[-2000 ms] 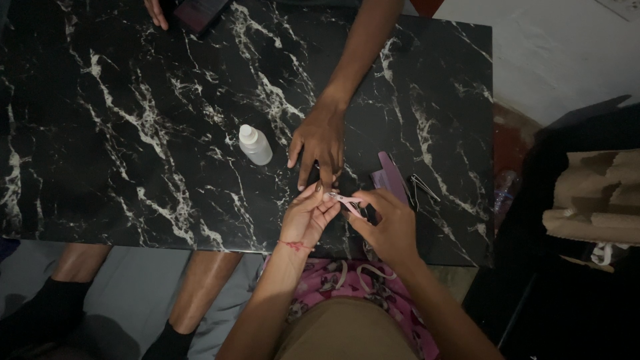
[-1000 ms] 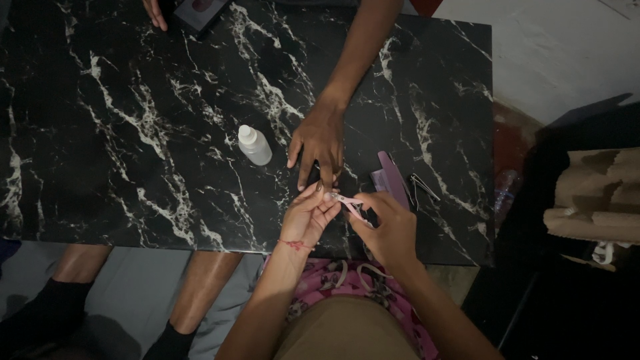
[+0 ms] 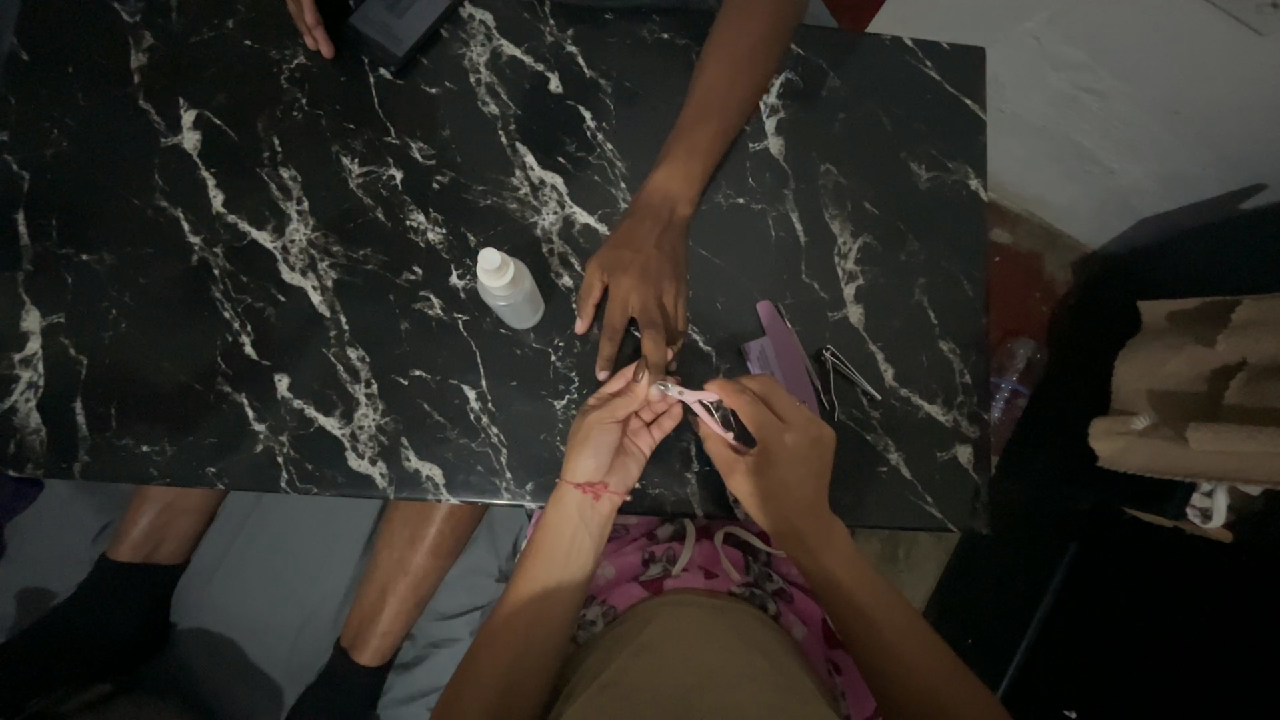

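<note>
My left hand point(image 3: 618, 425), palm up with a red string bracelet at the wrist, holds a fingertip of another person's hand point(image 3: 642, 278), which lies palm down on the black marble-patterned table. In my right hand point(image 3: 775, 450) are pink-handled nippers point(image 3: 705, 408), their metal jaws at that fingertip. Whether the jaws touch the nail or skin cannot be told. Just beyond my right hand lie a purple nail file point(image 3: 786, 355) and a metal nail clipper point(image 3: 850, 373). A white-capped plastic bottle point(image 3: 511, 290) stands left of the other person's hand.
The table point(image 3: 380, 250) ends just in front of my body. At its far left side are a dark box point(image 3: 398, 25) and the person's other hand point(image 3: 312, 25). Brown paper bags point(image 3: 1195, 385) are off the table to the right. Two legs in dark socks extend below the near left edge.
</note>
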